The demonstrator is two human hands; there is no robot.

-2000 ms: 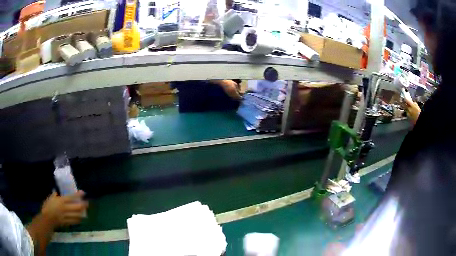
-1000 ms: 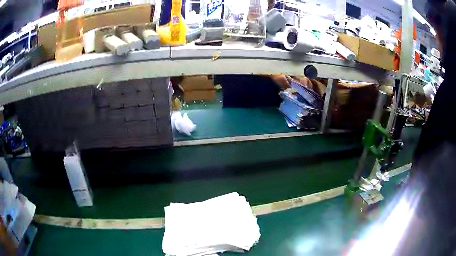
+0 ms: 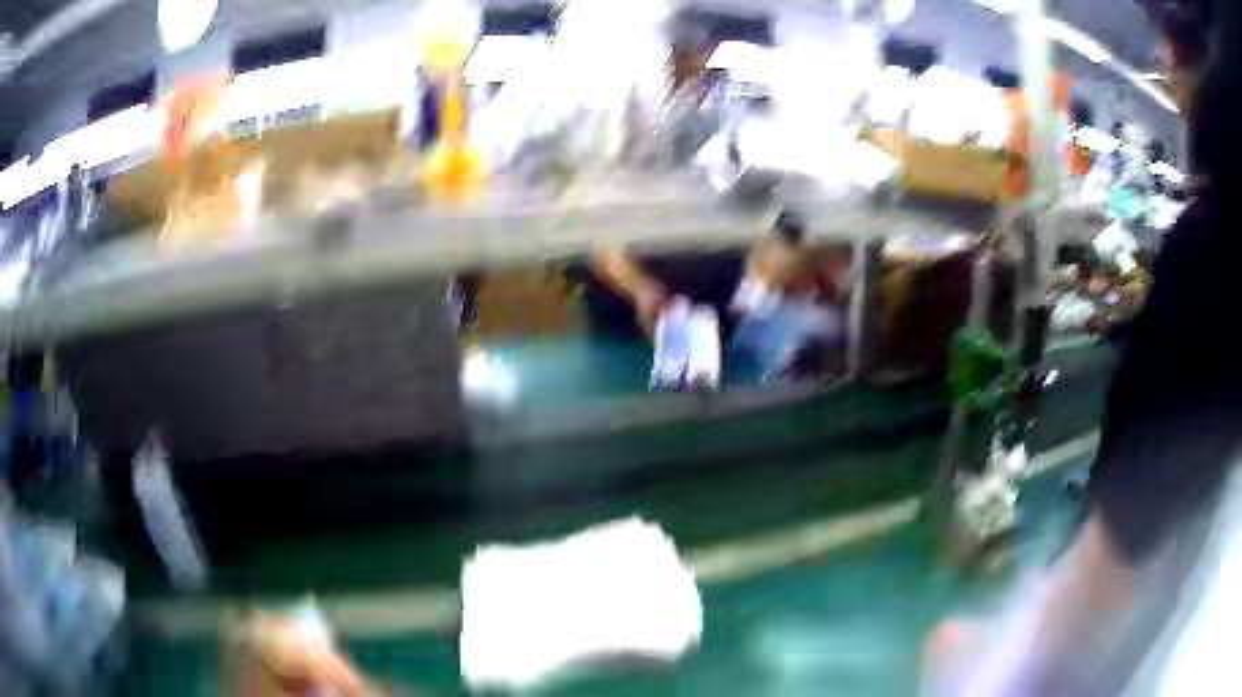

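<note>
The picture is blurred. My left hand (image 3: 297, 656) is at the bottom edge, left of centre, cut off and smeared; whether it holds anything cannot be told. A thick white stack of sheets (image 3: 579, 603) lies on the green bench in front of me, right of the hand. A narrow white carton (image 3: 169, 517) stands slightly tilted on the dark green belt at the far left. I cannot make out my right hand.
A green press (image 3: 975, 368) stands at the right. A person in black (image 3: 1171, 341) is close on the right, with a blurred forearm low down. A grey shelf (image 3: 545, 225) crosses above the belt; across it, another person's hand is beside a white object.
My left hand has appeared at the bottom edge. The carton, held by a hand two seconds ago, stands free. Across the line, an arm and white object have appeared. The view has blurred.
</note>
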